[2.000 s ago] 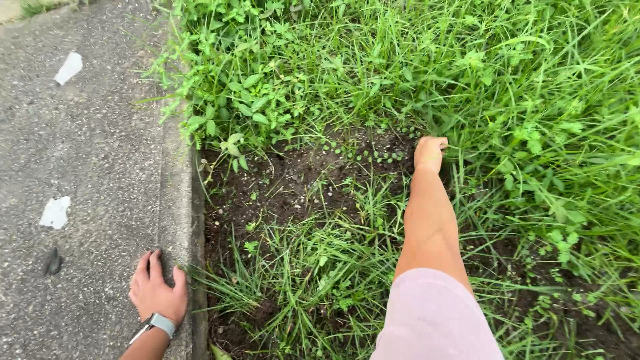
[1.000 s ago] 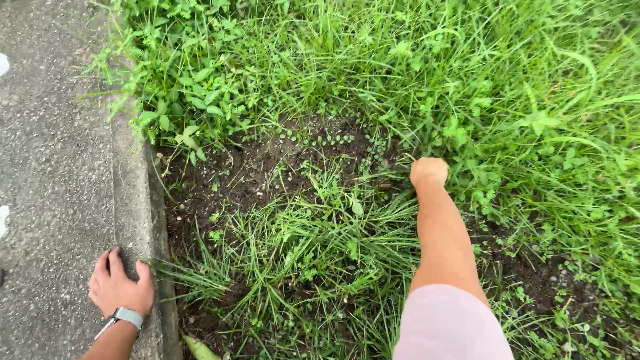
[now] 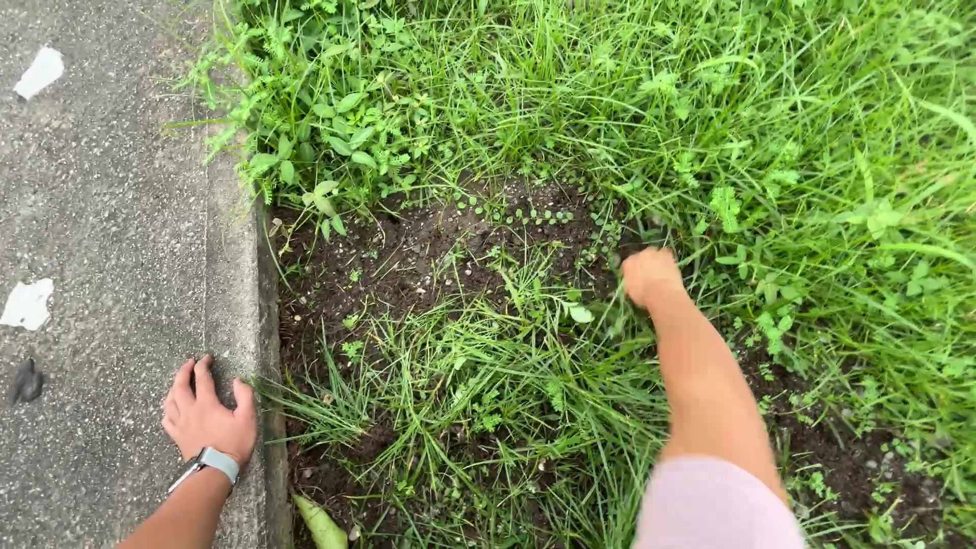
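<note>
My left hand (image 3: 210, 415), with a watch on its wrist, rests palm down on the concrete curb (image 3: 232, 328), its fingers apart. My right hand (image 3: 652, 276) is closed at the right end of a patch of dark soil (image 3: 427, 259), against the edge of the tall grass (image 3: 762, 152). Green blades show beside and below its fingers; the fingertips are hidden, and the hand is slightly blurred. Between my hands a loose-looking heap of long grass and small weeds (image 3: 473, 366) lies over the soil. Small round-leaved plants (image 3: 534, 217) grow in the soil left of my right hand.
Leafy weeds (image 3: 343, 130) lean over the curb's far part. On the pavement (image 3: 114, 229) at left lie a white scrap (image 3: 40, 72), another white scrap (image 3: 27, 305) and a dark object (image 3: 27, 381). A pale green leaf (image 3: 319, 524) lies by the curb at the bottom.
Near the grass edge, my right hand has come down closer to the cut-looking heap, and bare soil shows beyond it. My left hand stays on the curb. The view has shifted somewhat.
</note>
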